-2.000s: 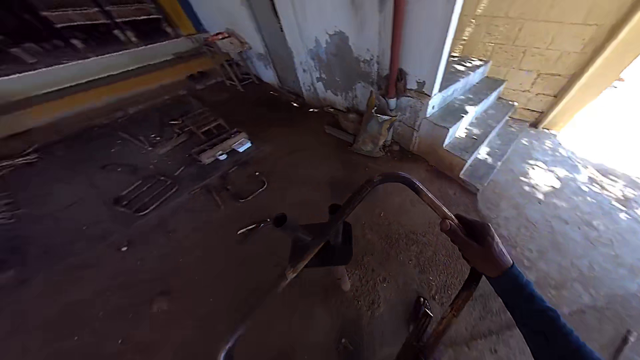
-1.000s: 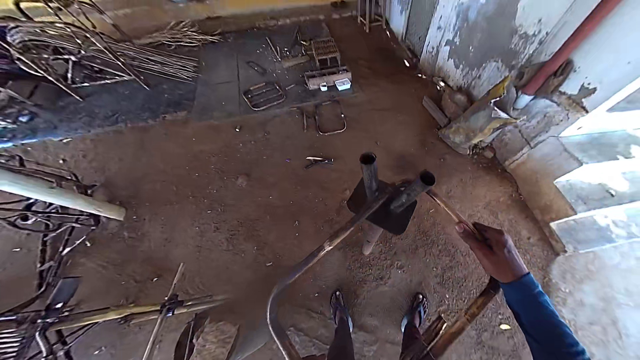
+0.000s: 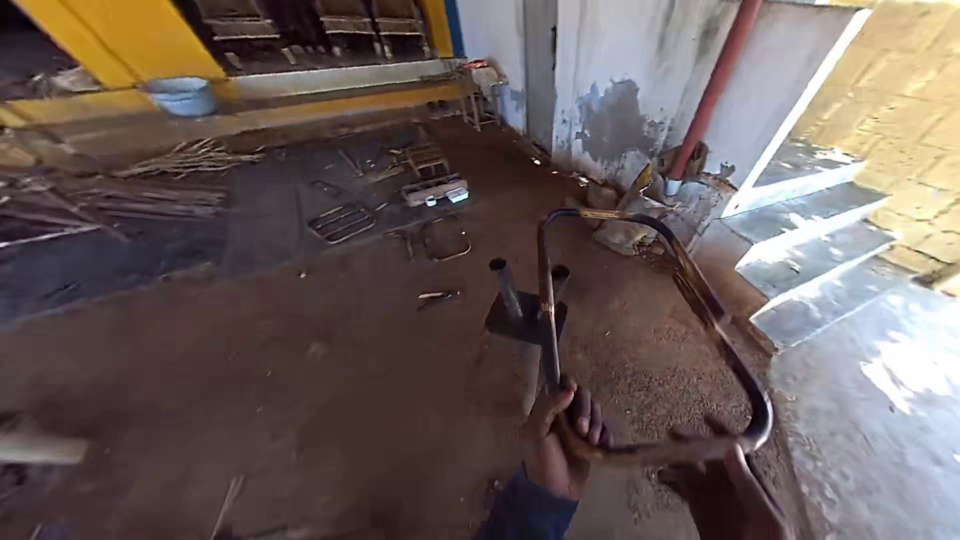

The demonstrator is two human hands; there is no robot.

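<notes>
A bent cane frame [image 3: 641, 215], a rounded closed loop with scorched dark patches, is held up in front of me. My left hand [image 3: 562, 442] is closed around its lower left corner. Near the lower right corner my right hand [image 3: 720, 480] supports the bottom bar; it is blurred, with thumb and fingers on the cane. Behind the frame's left side stands a post topped with a dark metal plate [image 3: 517, 319] carrying two upright open pipes [image 3: 506, 285]. On the ground left of the post lies a small hand tool, perhaps pliers [image 3: 439, 295].
Concrete steps [image 3: 817, 217] rise at the right beside a white wall with a red pipe [image 3: 716, 90]. A torn sack [image 3: 622, 232] lies at the wall's foot. Slatted frames [image 3: 341, 223] and bundles of sticks [image 3: 187, 157] lie further off. A blue basin [image 3: 182, 97] sits on a ledge.
The view has swung away from my feet. The left hand, not visible before, now grips the cane frame. The frame now stands up as a full loop, and the right hand is lower on it.
</notes>
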